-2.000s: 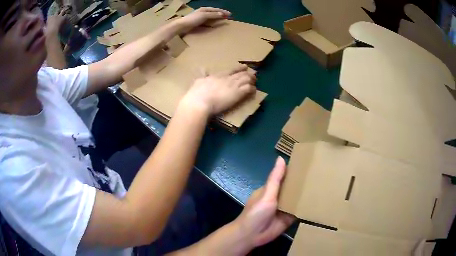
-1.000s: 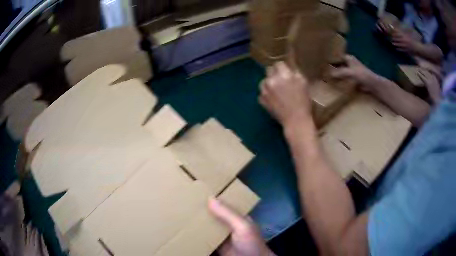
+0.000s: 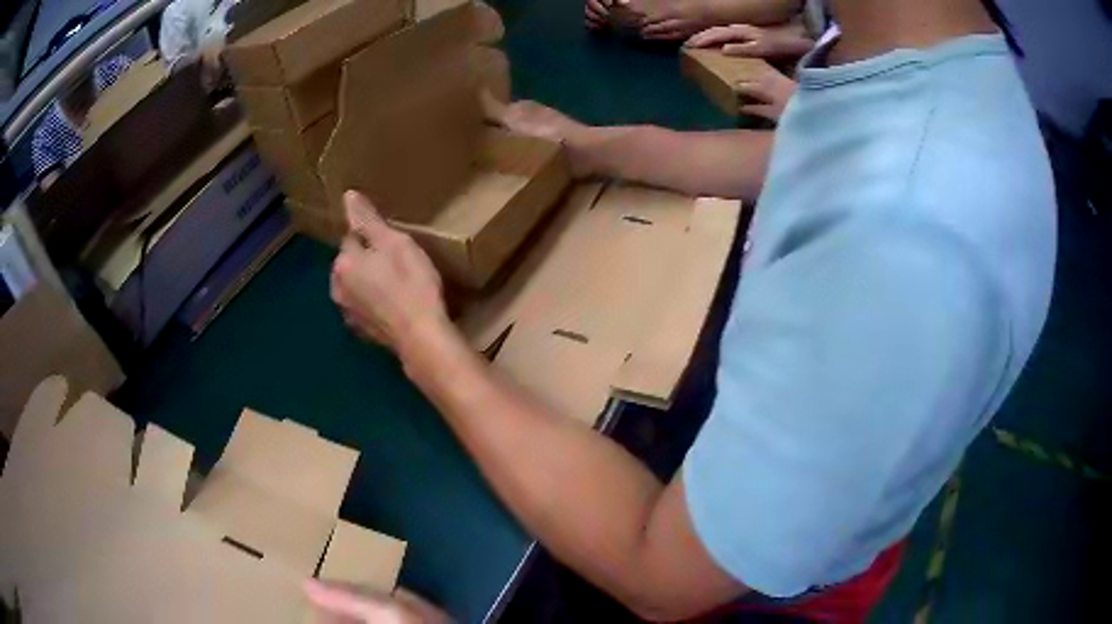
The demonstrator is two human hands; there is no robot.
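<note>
A flat tan box blank (image 3: 110, 536) lies at the lower left, cut off by the picture's edges. Its notched tabs and one dark slot show. My right hand (image 3: 372, 606) is at the bottom edge, mostly cut off, with its thumb on the blank's near right edge; its other fingers are hidden. My left hand is not in view.
A neighbour in a light-blue shirt (image 3: 878, 305) holds a part-folded box (image 3: 506, 195) above flat blanks (image 3: 634, 287). Brown boxes (image 3: 287, 116) are piled beyond it. Other hands (image 3: 762, 49) show at the top, and cartons (image 3: 220, 226) at the upper left.
The view has swung right, from the white-shirted neighbour to the blue-shirted one. The blank now shows lower left. My left hand has left the view. The neighbour's folded box shows more clearly.
</note>
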